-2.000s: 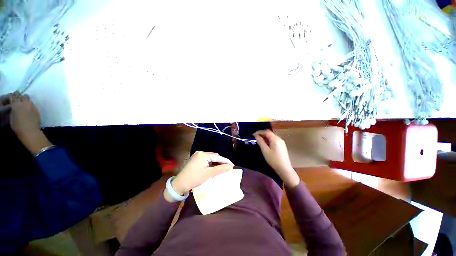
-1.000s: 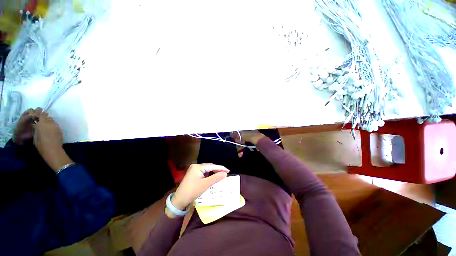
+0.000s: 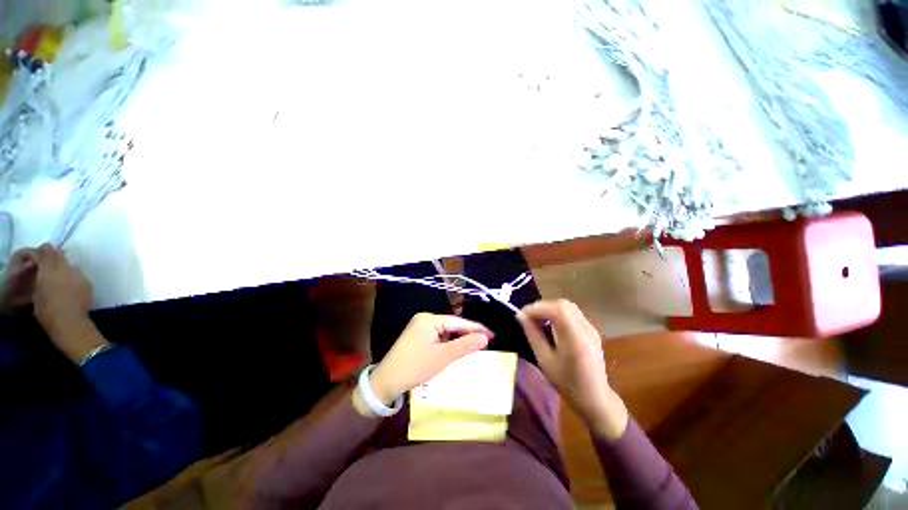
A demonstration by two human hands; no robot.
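Observation:
My left hand (image 3: 426,351) holds a yellow label sheet (image 3: 463,396) over my lap. White labels cover its upper part and bare yellow shows along the bottom. My right hand (image 3: 574,357) is to the right of it, with thumb and forefinger closed on a thin white cable (image 3: 505,295). Thin white cables run from the table edge on the left across the dark gap to a small white cluster above my right fingertips. Whether a label is at either hand's fingertips is too small to tell.
The white table (image 3: 329,149) is overexposed. A cable bundle with white ends (image 3: 662,164) lies at its right edge, another hank (image 3: 796,129) farther right. A red stool (image 3: 826,274) stands below. Another person's hands (image 3: 62,299) work on cables at the left.
My right hand has come back from under the table edge toward my lap, now holding a cable. The label sheet is held flatter. The whole view has shifted and tilted.

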